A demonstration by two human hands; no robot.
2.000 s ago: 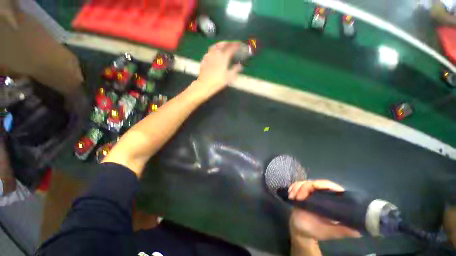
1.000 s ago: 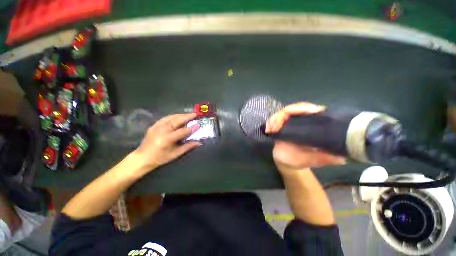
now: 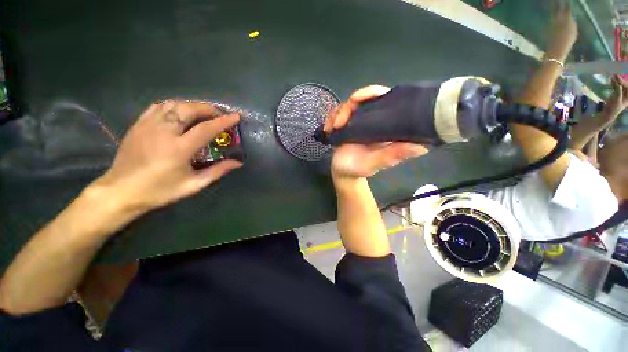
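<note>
My left hand [image 3: 169, 155] holds a small black electronic unit [image 3: 222, 143] with a yellow centre on the dark bench mat [image 3: 138, 55]. The fingers cover much of the unit. My right hand [image 3: 365, 141] grips the thick black handle of the electric screwdriver [image 3: 399, 118], which has a pale tape band at its cable end. The screwdriver's tip is over the right part of the round grey screw dish [image 3: 305, 122]. Any screw at the tip is too small to tell.
A yellow scrap [image 3: 254, 34] lies on the mat. A portable fan [image 3: 472, 238] is at the bench's near edge, below the screwdriver cable [image 3: 544, 161]. A person in a white sleeve [image 3: 575, 192] reaches over the line at right. A black crate [image 3: 465, 311] is lower right.
The view has swung right. My left hand reached over the belt, then came back with a unit; that unit is now turned and more covered. My right hand keeps the screwdriver at the dish.
</note>
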